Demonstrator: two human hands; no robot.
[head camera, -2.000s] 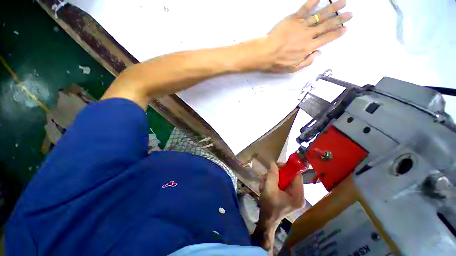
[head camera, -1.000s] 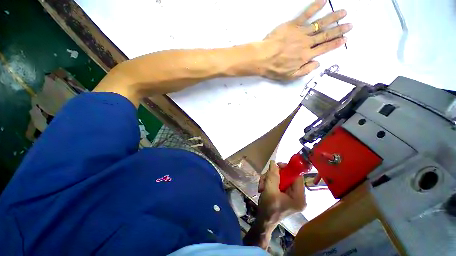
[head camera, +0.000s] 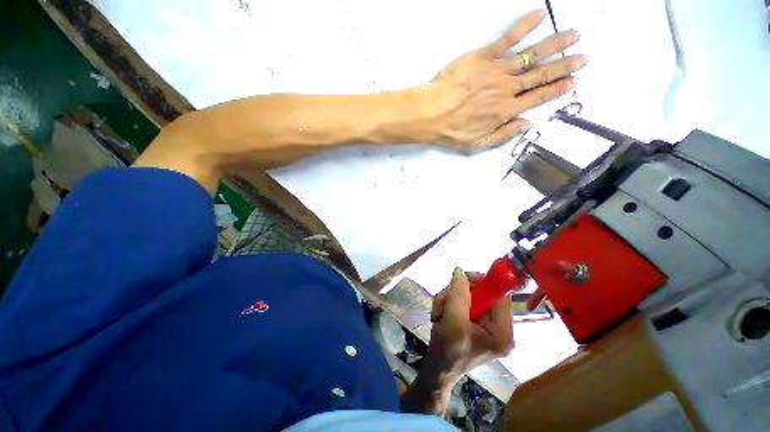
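Observation:
My left hand (head camera: 498, 91) lies flat, palm down and fingers spread, on the large white sheet (head camera: 338, 51), beside a dark line at the fingertips. My right hand (head camera: 471, 325) is closed round the red rounded grip (head camera: 496, 287) of the grey cutting machine (head camera: 675, 211) at the right. A flat red plate (head camera: 599, 274) with a central bolt sits beside the grip. The thin metal parts at the machine's front (head camera: 549, 169) are just below my left hand. Where they meet the sheet, the blade cannot be made out.
The dark, worn table edge (head camera: 291, 211) runs diagonally under my left arm. A narrow brown wedge (head camera: 414, 260) shows between white sheet parts. Scrap pieces (head camera: 76, 156) lie on the green floor (head camera: 38, 93) at the left. More scraps lie below my right hand.
The machine and my right hand on its grip have shifted relative to the sheet. The brown wedge between the white parts looks narrower. My left hand stays flat, slightly lower in view.

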